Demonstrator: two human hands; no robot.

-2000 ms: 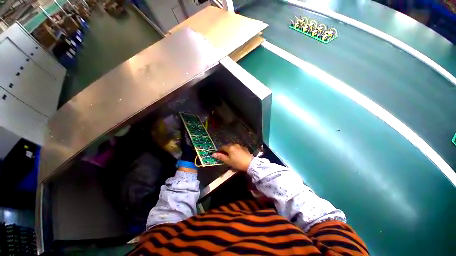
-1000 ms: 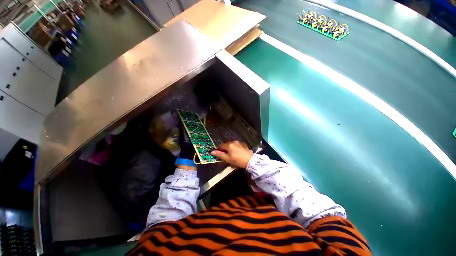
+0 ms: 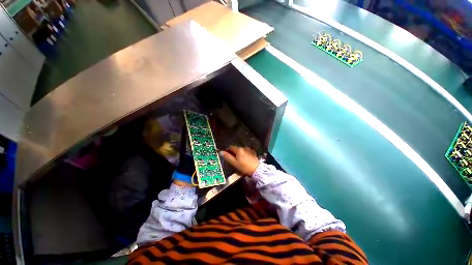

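Observation:
A long green PCB panel [image 3: 203,147] with pale yellow edges is held solder side up over the open metal-sided box [image 3: 257,89]. My left hand [image 3: 186,158], in a dark covering with a blue band at the wrist, holds it from below and is mostly hidden by the panel and shadow. My bare right hand [image 3: 241,160] is at the panel's right edge, near its lower half. Its fingers are curled and its thumb points at the panel. Whether it holds a small tool cannot be told.
A populated PCB panel [image 3: 337,49] lies on the conveyor [image 3: 383,88]; another [image 3: 462,153] lies at the right edge. Tan cardboard sheets [image 3: 222,23] lie beyond the box. Yellowish and dark crumpled bags [image 3: 161,138] are inside the box. The green bench [image 3: 331,140] is at my right.
The held panel now shows more fully, and its lower end is nearer my body. My right thumb has come off its face to the edge. More of the populated panel at the right shows.

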